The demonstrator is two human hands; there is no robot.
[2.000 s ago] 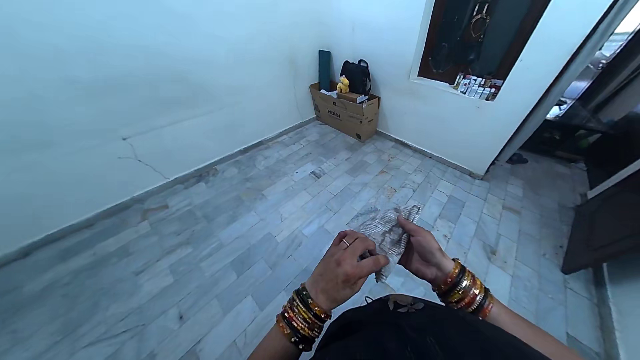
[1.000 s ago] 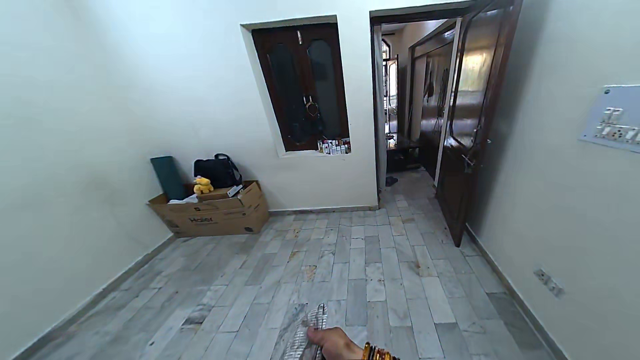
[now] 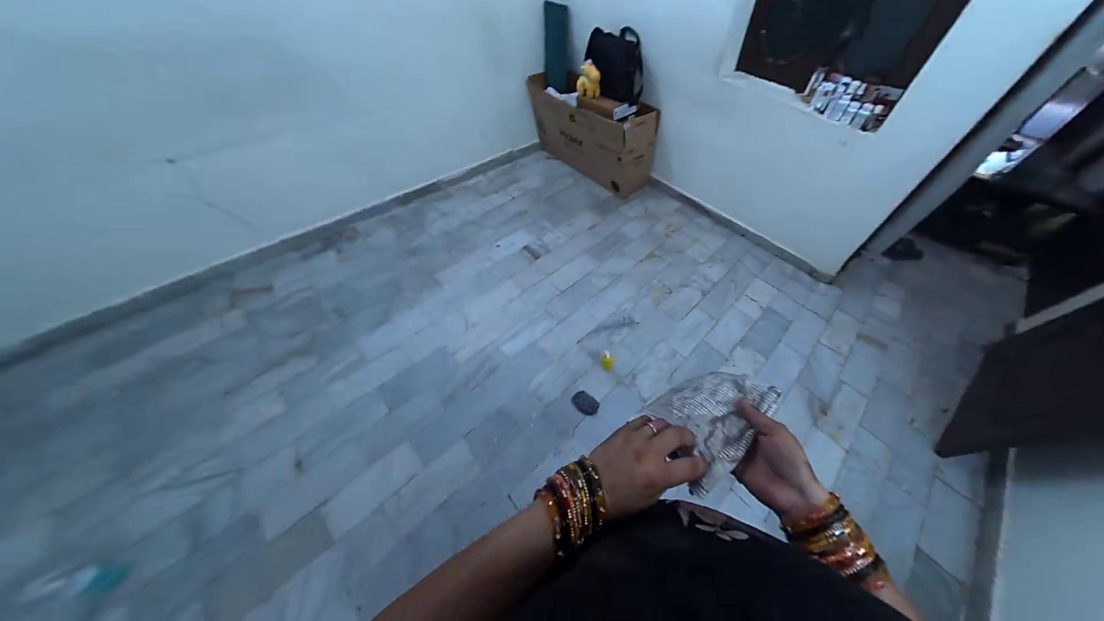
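Observation:
Both of my hands hold a crumpled, thin striped cloth, grey and white, low in the view and right of centre. My left hand, with a ring and several bangles at the wrist, grips its left lower edge with bent fingers. My right hand, also with bangles, pinches its right side between thumb and fingers. On the tiled floor beyond my left hand lies a dark grey oval piece, which could be a scouring pad or a stone. A small yellow object stands a little farther off.
A cardboard box with a black bag, a yellow soft toy and a dark green panel sits in the far corner. Small items line the window recess. A dark door is at right. A blurred teal-and-white thing lies lower left.
The view swung up toward the doorway and back down. Both hands are in view with the cloth, where one second ago only one showed. The dark oval and yellow objects now show on the floor.

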